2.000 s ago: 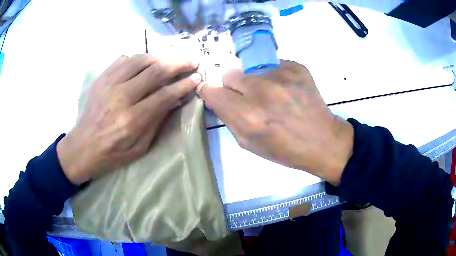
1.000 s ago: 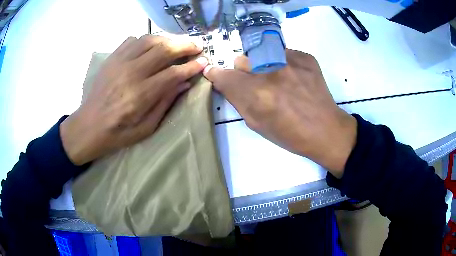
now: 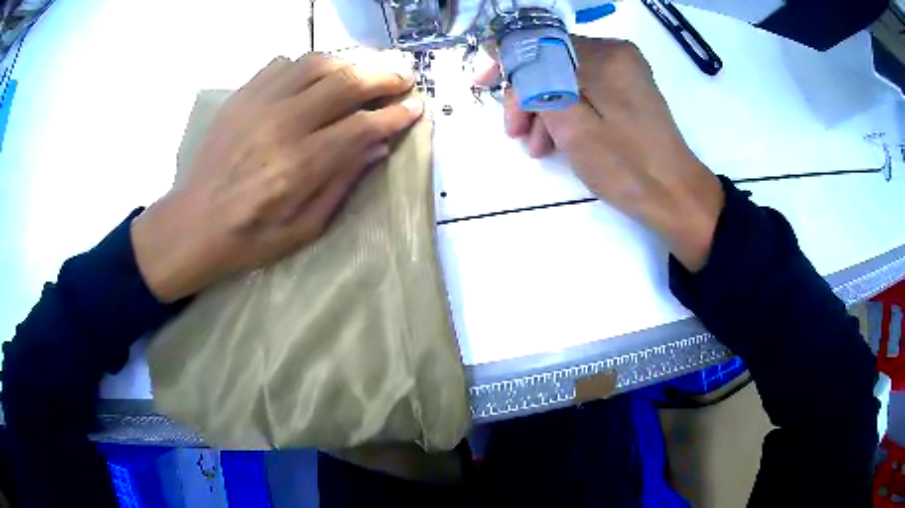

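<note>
A khaki fabric panel [image 3: 327, 337] lies on the white table and hangs over its front edge. My left hand [image 3: 268, 169] lies flat on the panel's upper part, fingertips on the cloth close to the presser foot [image 3: 423, 62]. The panel's straight right edge runs down from the foot. My right hand [image 3: 620, 129] is off the cloth, right of the needle area, fingers curled behind the grey-and-blue cylindrical attachment [image 3: 539, 71]. The attachment partly hides its fingertips, so I cannot tell if they hold anything.
A slim black tool [image 3: 685, 38] lies at the upper right. A measuring tape [image 3: 526, 391] with a brown tape patch [image 3: 595, 386] runs along the front edge. Blue bins [image 3: 243, 478] are below, and a red plastic object [image 3: 886, 327] is at the far right.
My right hand has let go of the fabric edge and moved up and right, behind the attachment. My left hand stays on the cloth, slightly nearer the foot.
</note>
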